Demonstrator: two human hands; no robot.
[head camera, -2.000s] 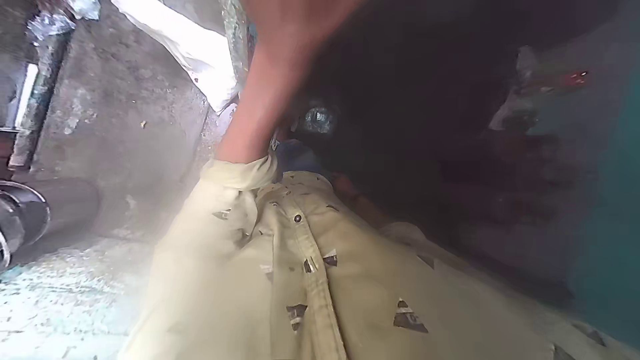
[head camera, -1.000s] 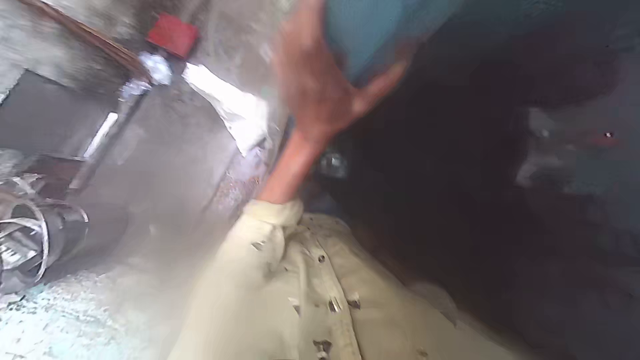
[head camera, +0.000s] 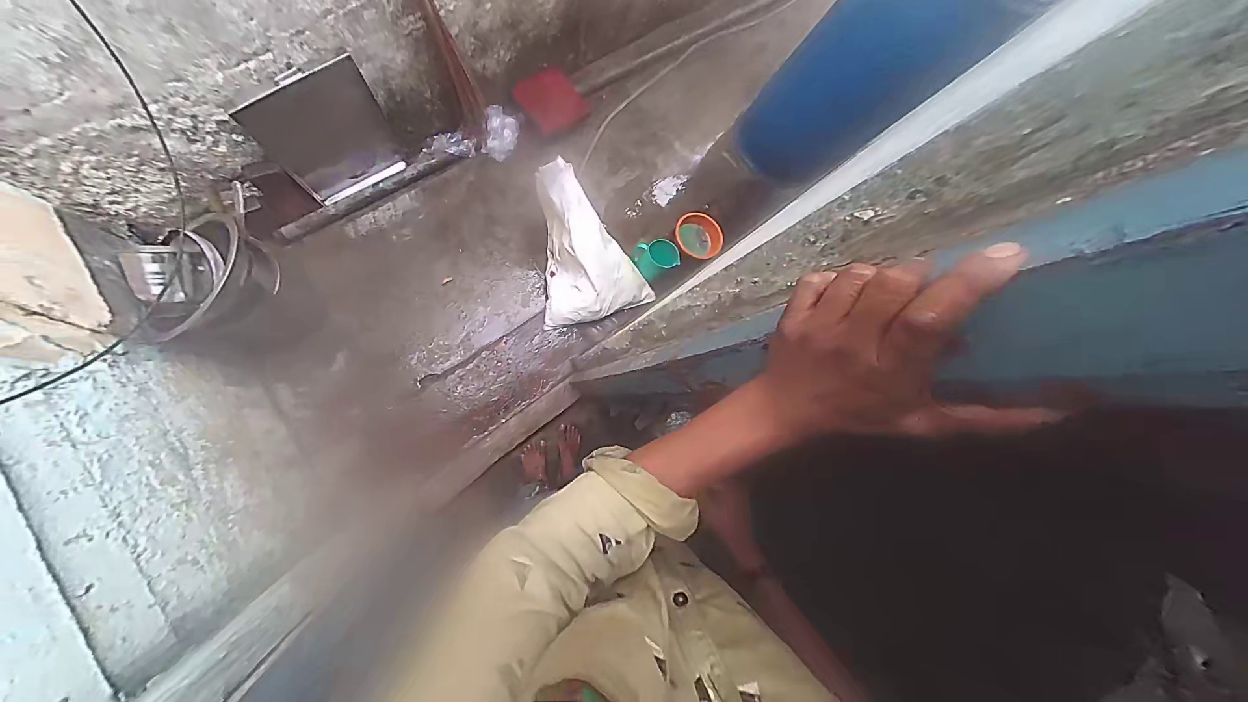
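Observation:
My left hand (head camera: 858, 351) reaches up and right from a rolled cream sleeve, its back toward me. The fingers are spread, with the thumb apart, and no held object shows. It lies over the edge of a blue-painted surface (head camera: 1092, 322), perhaps a door or wall; whether it touches is unclear. Below my left wrist, another bare forearm (head camera: 780, 604) runs through shadow; its hand is hidden, and I cannot tell for certain whose it is. A white sack (head camera: 590, 263) lies on the floor beyond, beside a green plastic mug (head camera: 658, 256) and an orange tub (head camera: 699, 236).
A blue drum (head camera: 858, 88) stands behind a rough wall edge (head camera: 838, 224). Farther left are a red object (head camera: 551, 100), a dark panel (head camera: 317, 127) and a metal container (head camera: 195, 278). Bare feet (head camera: 551, 455) show by a raised threshold (head camera: 497, 439). Deep shadow fills the lower right.
My left hand has come fully into view and moved right, away from the blue-grey surface it overlapped at the top. The view has shifted, bringing the drum, mug and tub into sight.

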